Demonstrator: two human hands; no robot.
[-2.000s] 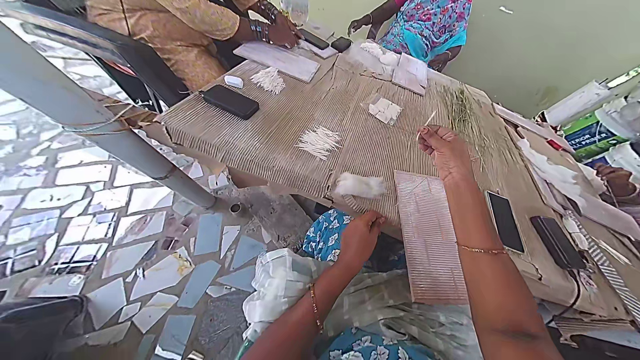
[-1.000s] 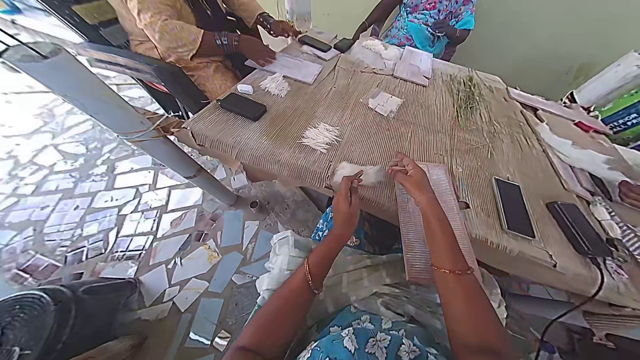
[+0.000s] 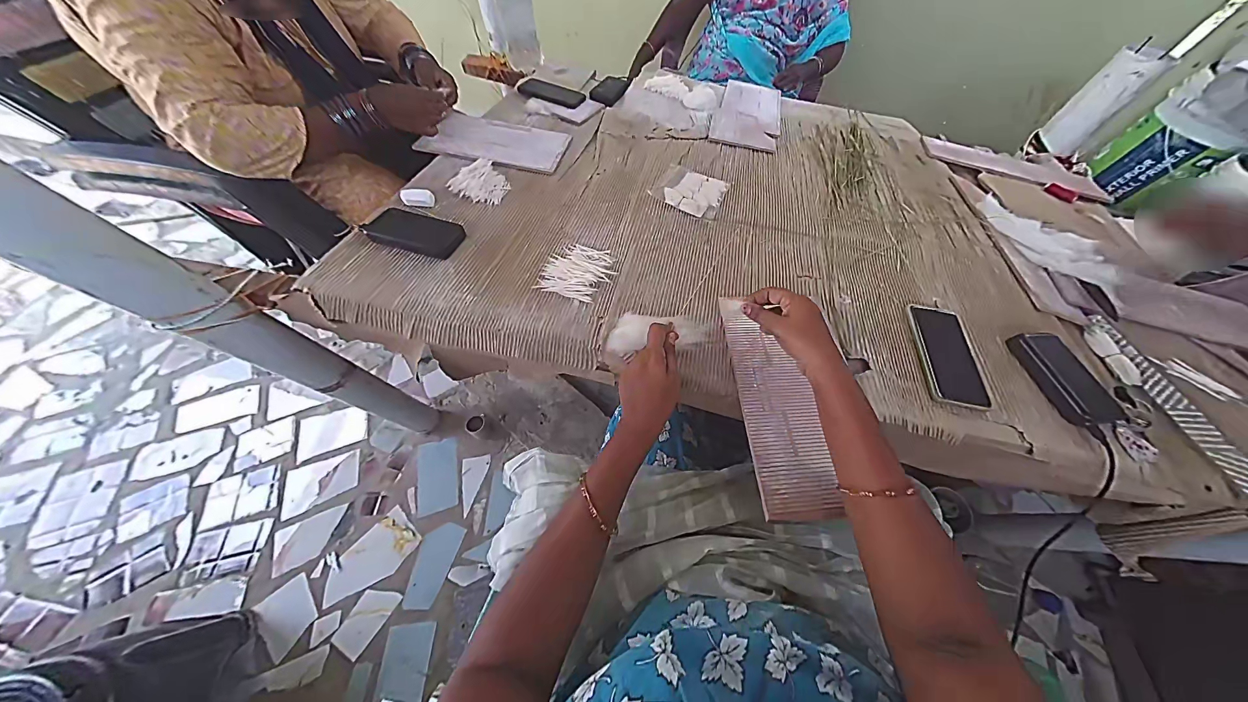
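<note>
My left hand [image 3: 651,380] rests at the near table edge, its fingers at a tuft of white cotton [image 3: 629,334]; whether they pinch it is not clear. At the top of a ridged board [image 3: 780,429], my right hand [image 3: 788,327] pinches a small wisp of cotton. The board leans from the table edge toward my lap. Thin white cotton wicks [image 3: 575,271] lie in a pile beyond the cotton. Farther back, white cotton pieces [image 3: 694,193] sit on a clear plastic sheet.
A smartphone [image 3: 949,356] and a black case [image 3: 1065,378] with a cable lie at right. Dry grass stalks [image 3: 853,166] spread behind them. Another black case [image 3: 413,232] is at left, near more wicks [image 3: 478,182]. Two people sit across the table, one with hands over a pale board [image 3: 494,141].
My right hand was raised over the table, came down to the cotton beside my left hand, and is now at the ridged board's top. My left hand has moved up from the table edge to the cotton.
</note>
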